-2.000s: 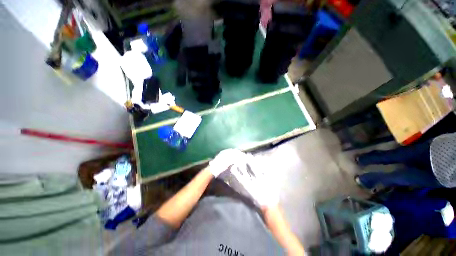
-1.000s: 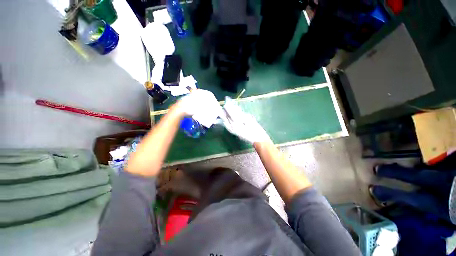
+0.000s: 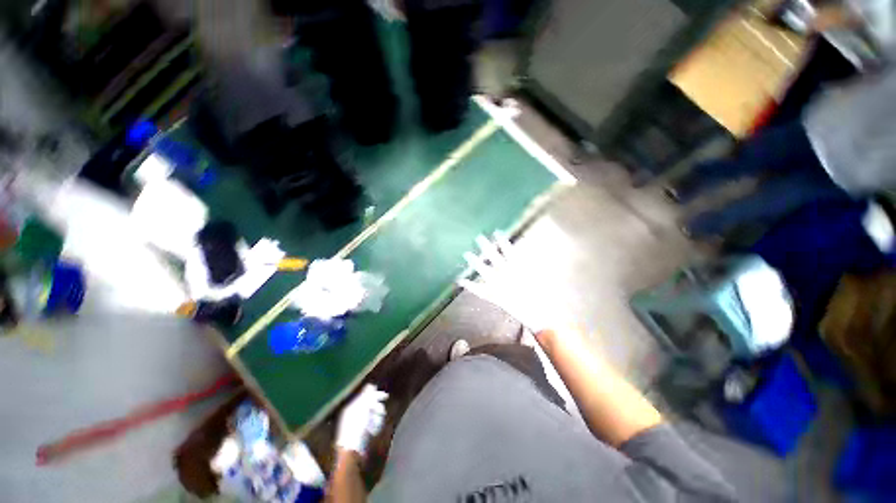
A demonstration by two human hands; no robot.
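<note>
The frame is blurred. My right hand (image 3: 496, 273), in a white glove, is over the bench's front edge, fingers spread and empty. My left hand (image 3: 362, 420), also gloved in white, is low beside my body, just off the front edge; its fingers look partly curled, and whether it holds anything cannot be told. A crumpled white cloth or tissue (image 3: 336, 288) lies on the green bench top (image 3: 457, 201) by the dividing strip. A blue-capped bottle (image 3: 305, 336) lies beside it. Stacks of black housings (image 3: 305, 172) stand behind the strip.
A flat black object (image 3: 220, 252) and white cloths (image 3: 169, 214) lie on the bench's left. A brown container with crumpled items (image 3: 257, 460) is at lower left. A grey-green cabinet (image 3: 599, 59) stands beyond the bench. A person in dark trousers (image 3: 737, 187) and a grey-green stool (image 3: 693, 305) are right.
My hands have moved apart, the left down beside my body, the right to the front edge with fingers spread. The crumpled white cloth now shows uncovered. The view has turned and shifted right.
</note>
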